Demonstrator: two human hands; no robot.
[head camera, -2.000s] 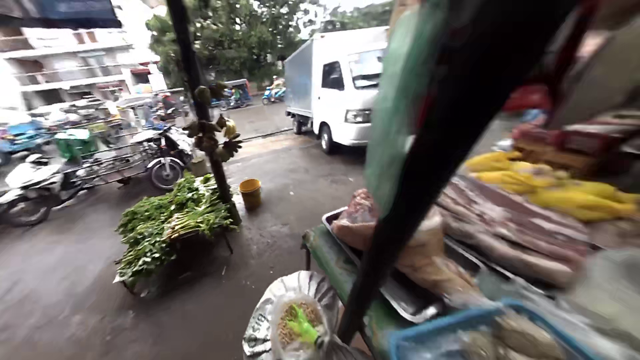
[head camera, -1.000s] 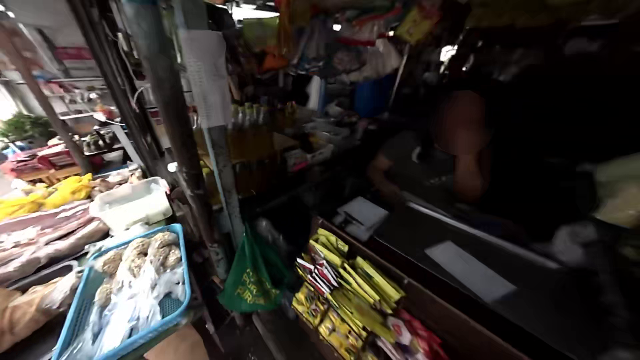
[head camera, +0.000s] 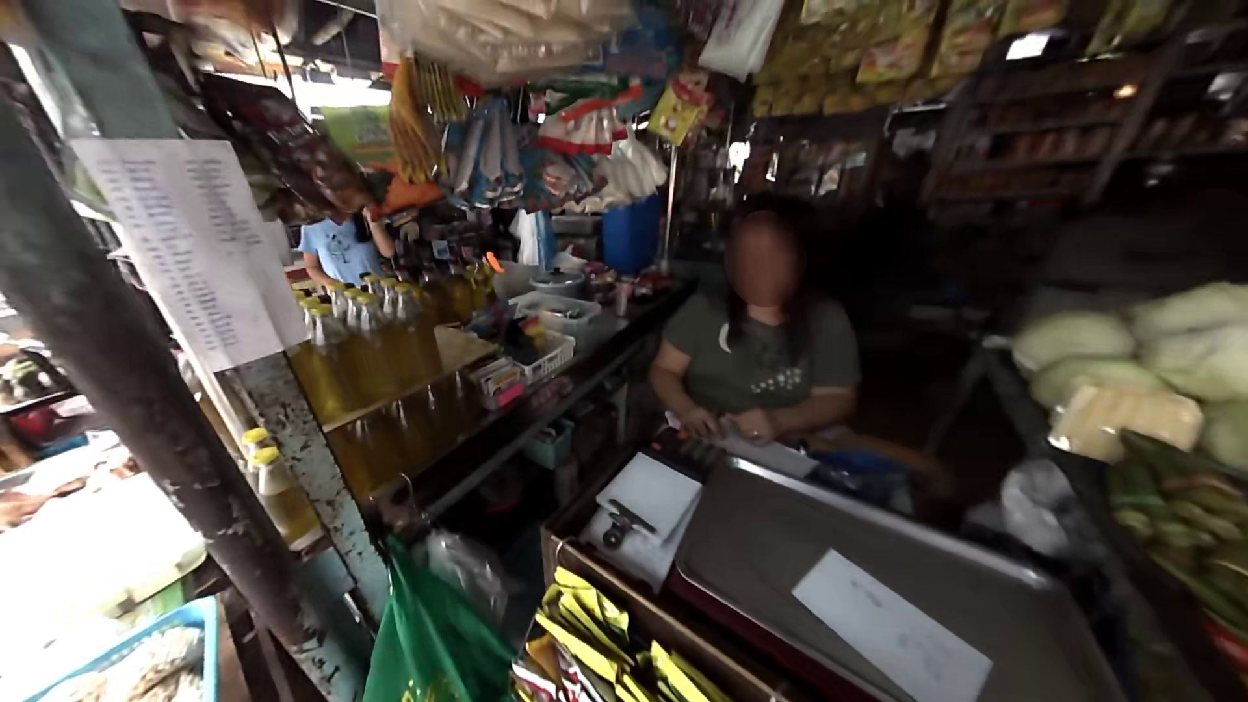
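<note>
Neither of my hands shows in the head view. A metal tray lies across the counter, with a white sheet of paper on it. To its left are a clipboard with papers and a wooden box holding yellow sachets. A person in a dark green shirt sits behind the tray, both hands near papers at its far edge. A green bag hangs left of the sachets.
Bottles of yellow liquid line a shelf. A rusty post and a paper sheet with writing stand left. A blue basket is at lower left. Cabbages are piled at right. Packets hang overhead.
The view has swung right from the street and meat stall to the shop counter. The seated person's hand, near the face one second ago, is now down by the papers.
</note>
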